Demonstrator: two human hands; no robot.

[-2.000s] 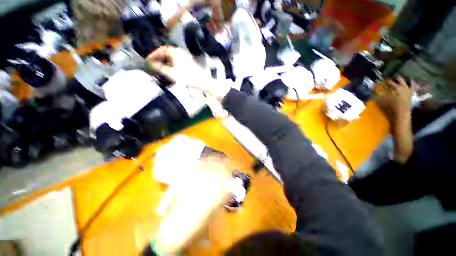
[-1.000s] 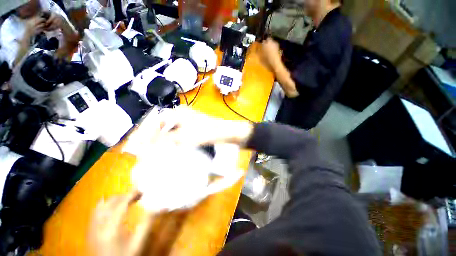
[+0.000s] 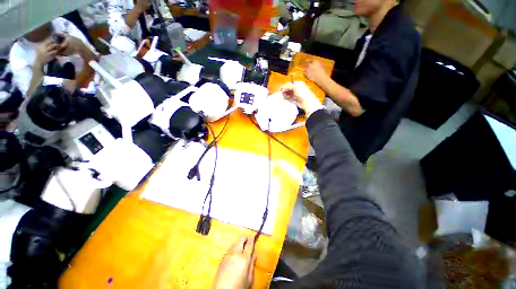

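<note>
A white camera point(image 3: 277, 112) stands toward the far end of the orange bench. My right hand point(image 3: 302, 97) grips its far right side, arm stretched out; some fingertips are hidden. A thin black pigtail cable point(image 3: 268, 180) runs from this camera nearly straight toward me. My left hand point(image 3: 236, 264), cut off by the bottom edge, has its fingertips closed at the cable's near end. A white paper sheet point(image 3: 237, 195) lies under the cable.
White cameras with black balls point(image 3: 185, 121) crowd the left side, two black plug cables point(image 3: 203, 224) hanging over the paper. Another white camera point(image 3: 249, 97) touches mine. A person in dark clothes point(image 3: 385, 73) stands right of the bench; others sit at far left.
The camera has moved from the near bench to its far end, with my right hand on it. The paper and cable now show. My left hand has moved right, to the cable's end.
</note>
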